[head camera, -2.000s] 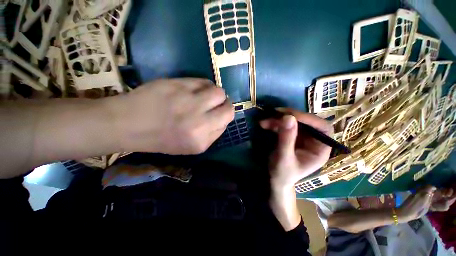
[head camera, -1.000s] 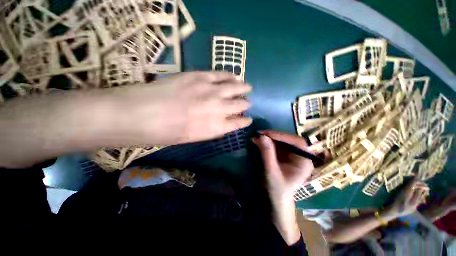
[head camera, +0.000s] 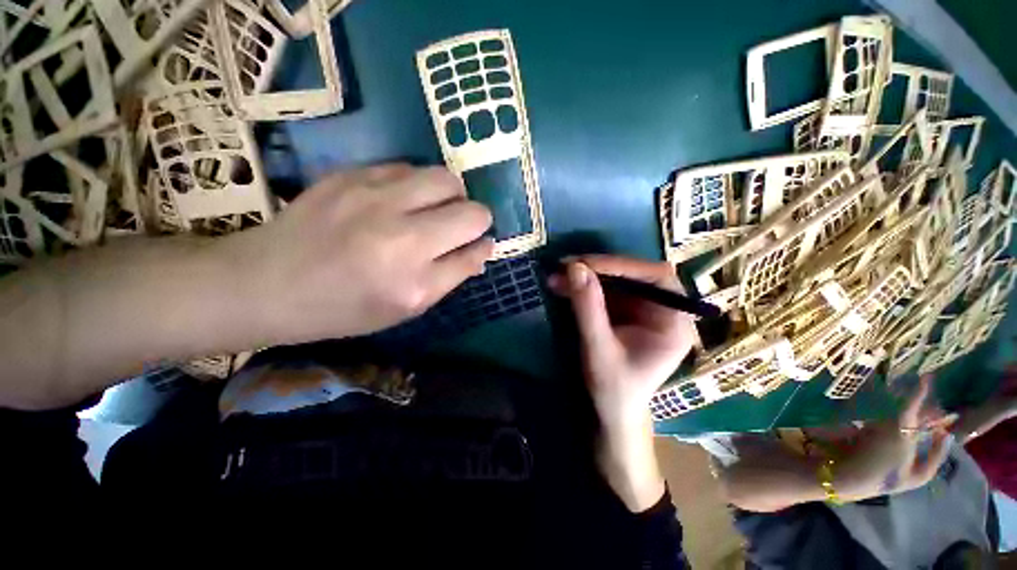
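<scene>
A cream faceplate (head camera: 484, 98) lies flat on the green bench in front of me, key holes away from me, window end near me. My left hand (head camera: 374, 239) is at the left side of its window, fingers on or at the frame edge; its fingertips are partly hidden. A dark sheet with a grid of small rectangles (head camera: 502, 292) lies just below the faceplate, partly under my left hand and forearm. My right hand (head camera: 636, 334) holds a slim black pen-like tool (head camera: 658, 295), its tip near the sheet's right end. I cannot tell whether a piece is on the tip.
A dense pile of cream faceplates (head camera: 803, 267) lies to the right. Another heap (head camera: 206, 167) lies at the left, beside and beyond my forearm. A pale strip (head camera: 959, 39) curves across the top right. Another person's hands and arm (head camera: 881, 457) are at the lower right.
Since one second ago, my left hand has shifted left and back from over the faceplate, uncovering its window. The view has also shifted. My right hand still holds the tool.
</scene>
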